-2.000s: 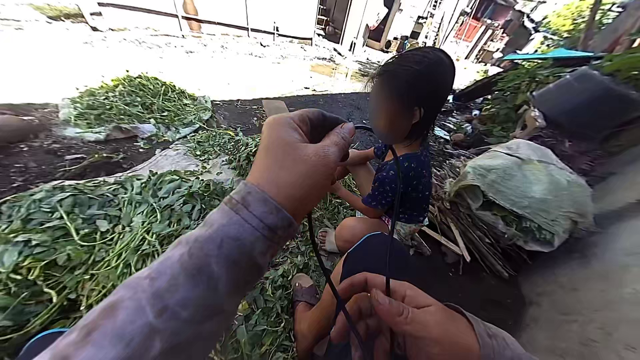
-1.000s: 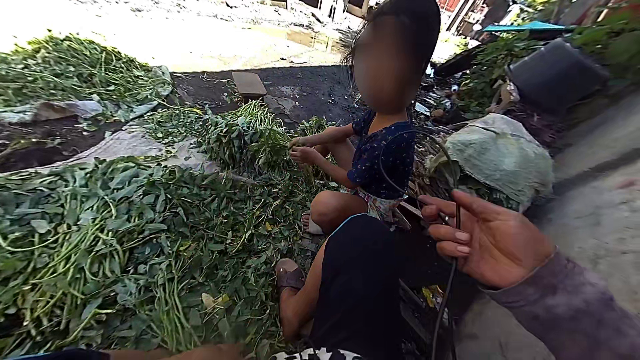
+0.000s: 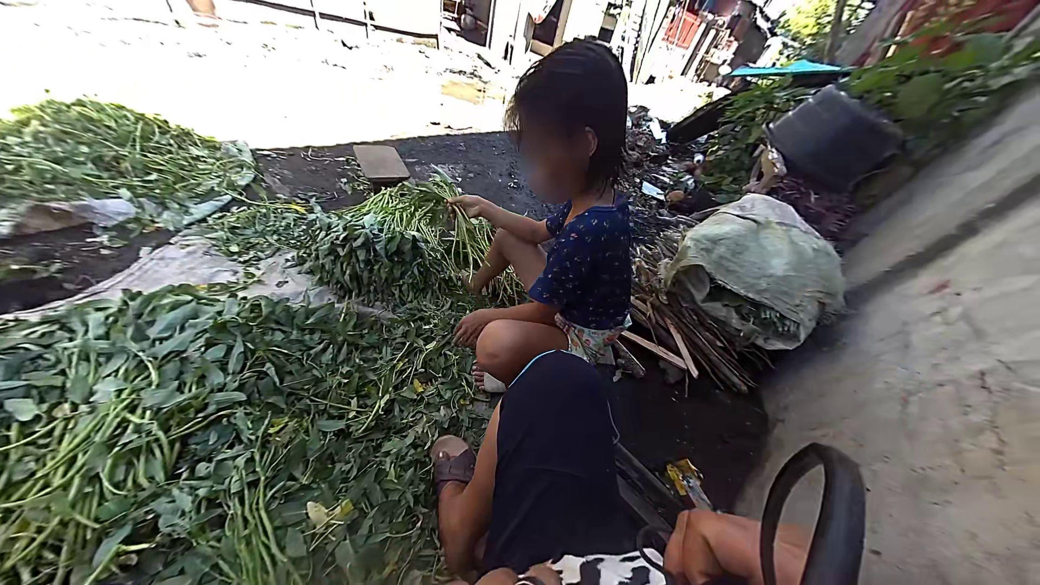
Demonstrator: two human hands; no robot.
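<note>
My right hand [image 3: 707, 540] is low at the bottom right, its fingers curled around a black cord, whose thin loop shows beside the fingers. A thick dark loop [image 3: 849, 520], probably part of the same cord, rises close to the camera. Of my left hand [image 3: 512, 577] only a little shows at the bottom edge; whether it holds anything is hidden. Both hands are by my lap, near a black-and-white patterned cloth [image 3: 605, 569]. Long-stemmed leafy greens [image 3: 162, 390] are heaped to the left of my leg.
A person [image 3: 589, 244] squats ahead, one hand on a bundle of greens [image 3: 382, 244]. More greens [image 3: 122, 154] lie at the far left. To the right are sticks [image 3: 691, 341], a stuffed pale sack [image 3: 760, 268], a dark tub [image 3: 837, 138] and a concrete wall [image 3: 934, 366].
My right hand has lowered towards my lap. My left hand, raised with the cord two seconds ago, is now at the bottom edge. The squatting person's one hand has moved out over the bundle.
</note>
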